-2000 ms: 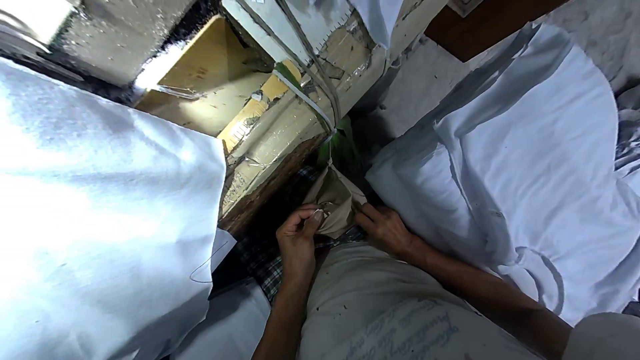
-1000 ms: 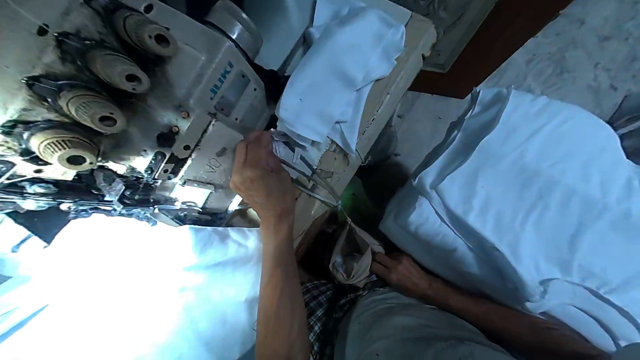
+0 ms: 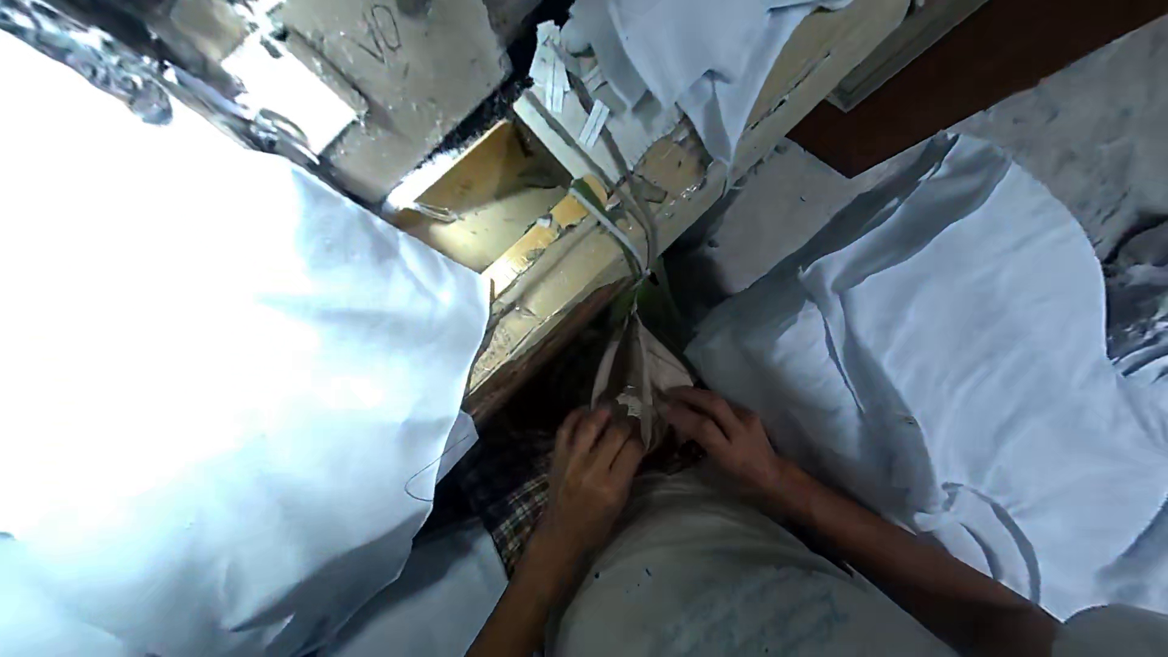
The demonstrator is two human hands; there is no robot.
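Note:
A small beige cloth pouch hangs by strings from the edge of a worn sewing table, close to my body. At its left side my left hand has bent fingers on the rim; the fingertips are partly hidden. My right hand grips the pouch's right side between thumb and fingers. Small pale scraps show inside the pouch opening. Cloth ties run from the tabletop down to the pouch, with something green behind them.
White fabric covers the left, with a loose dark thread at its edge. Part of a sewing machine's body is at the top left, beside an opening in the worn tabletop. More white cloth is heaped at the right; a white piece drapes over the table.
My left hand has come down from the table beside the machine, where it was one second ago, to the pouch. My right hand has stayed at the pouch. The view has shifted.

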